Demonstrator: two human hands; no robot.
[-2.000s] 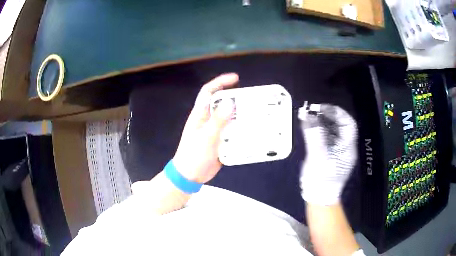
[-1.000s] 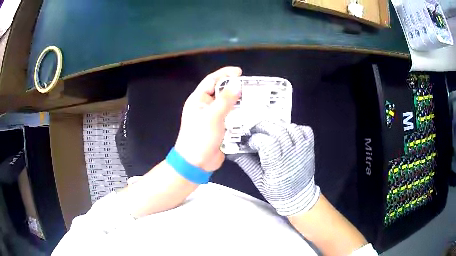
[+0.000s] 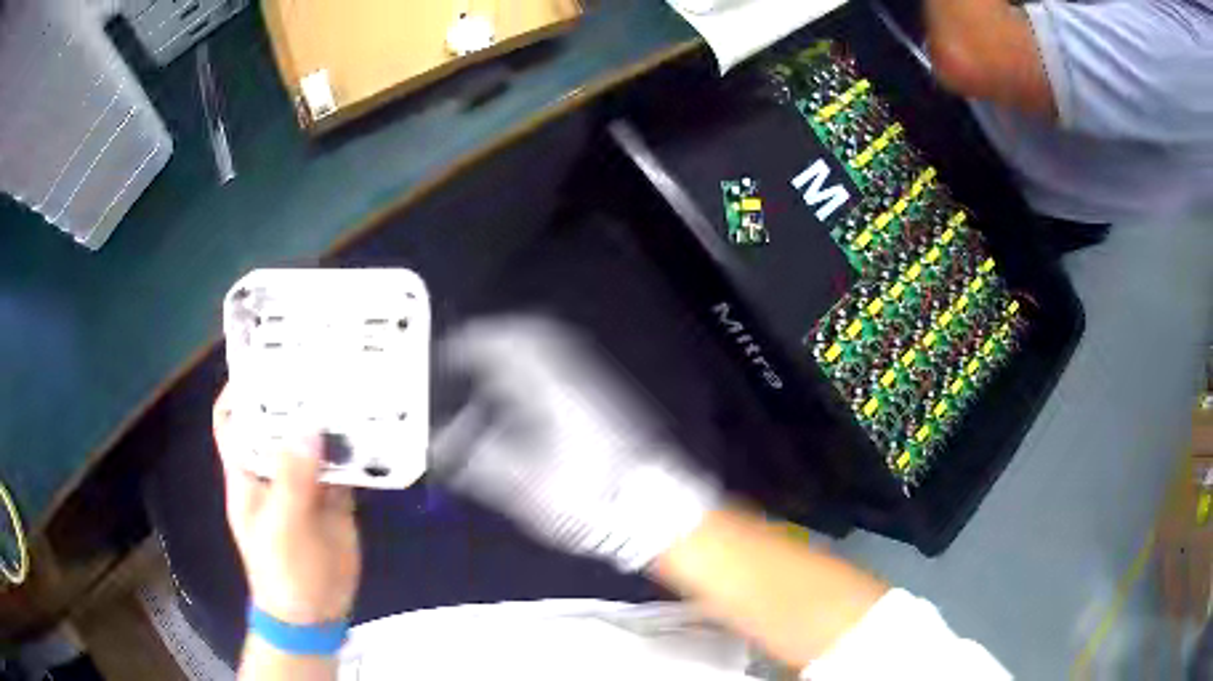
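My bare left hand (image 3: 295,545), with a blue wrist band, holds a white plastic housing (image 3: 326,359) by its lower edge, thumb on the inner side. A dark spot shows in the housing beside the thumb. My right hand (image 3: 532,439), in a striped glove, is blurred and lies just right of the housing; whether its fingers hold anything cannot be told. A small green circuit board (image 3: 745,213) with a yellow block lies alone on the black board bin.
The black board bin (image 3: 672,180) at right carries rows of green-yellow boards. A shallow cardboard tray (image 3: 386,40) and stacked white housings (image 3: 93,140) stand on the green mat. A thin metal strip (image 3: 214,113) lies between them. Another person's arm (image 3: 984,60) is at upper right.
The view has swung right. My gloved right hand has left the housing's inside and is beside it. The housing stays in my left hand, now held from below.
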